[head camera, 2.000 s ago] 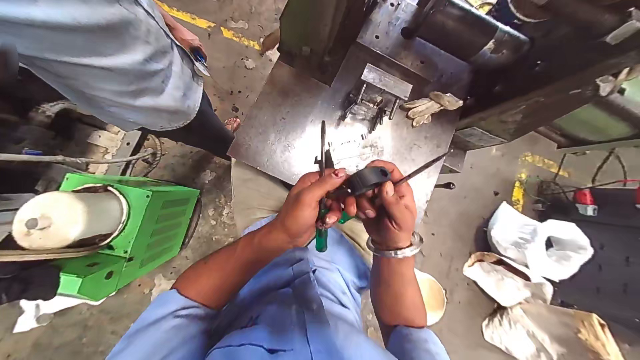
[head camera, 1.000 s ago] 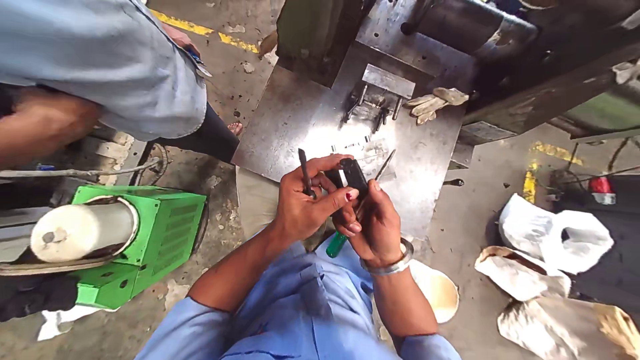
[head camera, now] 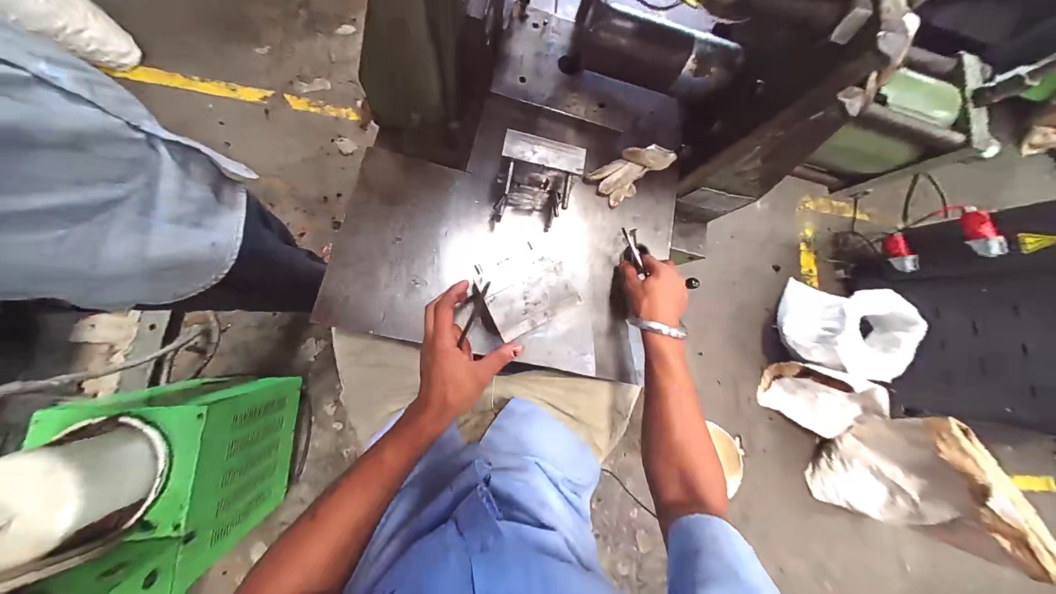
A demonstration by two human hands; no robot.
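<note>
My left hand (head camera: 454, 355) is at the near edge of the steel table (head camera: 396, 239), fingers spread around a dark, thin tool (head camera: 474, 313); whether it grips the tool is unclear. Beside it a flat metal plate (head camera: 536, 301) lies on the table. My right hand (head camera: 657, 293) is at the table's right side, fingers curled at a dark part and a slim metal tool (head camera: 633, 247); its grip is partly hidden. Farther back stands a metal die fixture with rods (head camera: 536, 181), and to its right lies a pale work glove (head camera: 631, 172).
A large machine (head camera: 660, 49) rises behind the table. At the left stand a person in a grey-blue shirt (head camera: 107, 181) and a green machine housing (head camera: 239, 462). White sacks (head camera: 850, 326) and brown-white bags (head camera: 899, 470) lie on the floor at the right.
My hands were together around a black part and tools; now they are apart, the left over the table's near edge, the right at its right side. The person at the left has shifted.
</note>
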